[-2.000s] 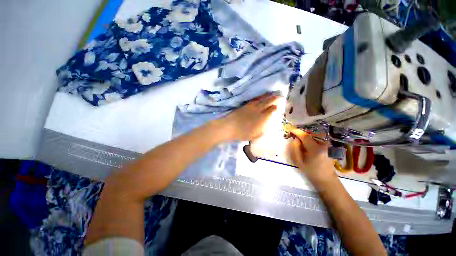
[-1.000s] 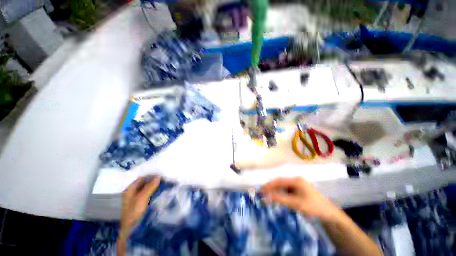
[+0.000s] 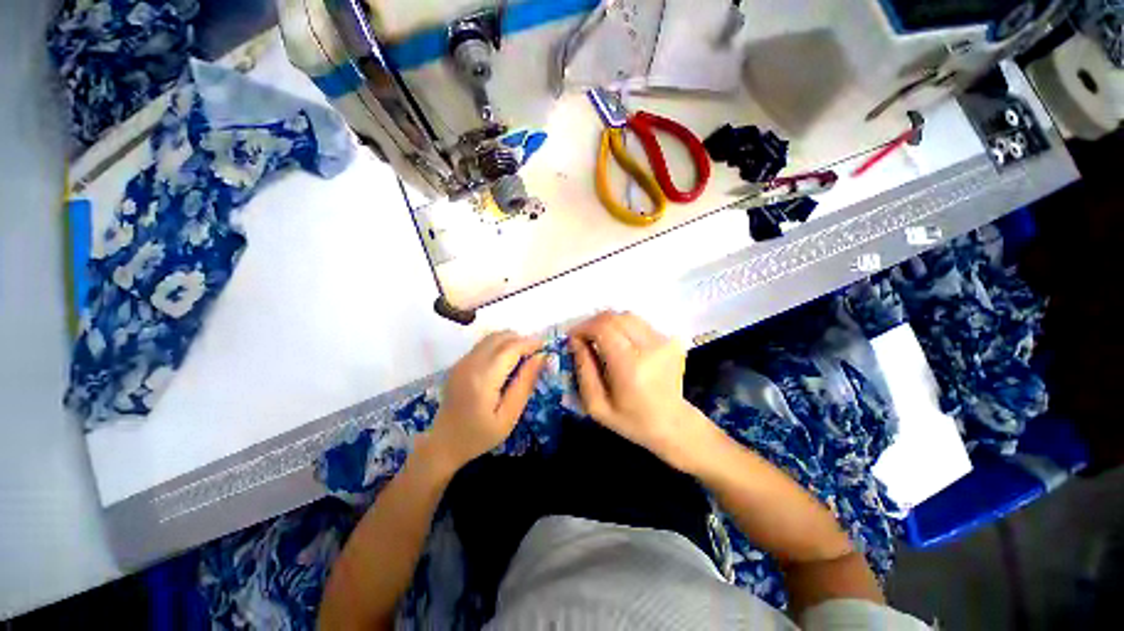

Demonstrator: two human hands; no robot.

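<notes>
My left hand (image 3: 487, 392) and my right hand (image 3: 629, 370) are close together at the table's front edge. Both pinch the edge of a blue floral fabric piece (image 3: 533, 419) between their fingertips. The piece hangs down toward my lap, partly hidden by my hands and forearms. The sewing machine's lit needle area (image 3: 499, 185) is beyond my hands, with no fabric seen under it. Another floral piece (image 3: 173, 265) lies flat on the table at left, its pale side folded up at the top.
Scissors with yellow and red loops (image 3: 651, 166) lie on the machine bed. Black scraps (image 3: 749, 150), a red-handled tool (image 3: 801, 184) and a thin red stick (image 3: 884, 153) lie right of them. A floral bundle (image 3: 807, 394) with white paper (image 3: 918, 419) is below the edge at right.
My hands have come from the needle area to the table's front edge and now are close together on the fabric's edge. The fabric has left the machine. The view has shifted.
</notes>
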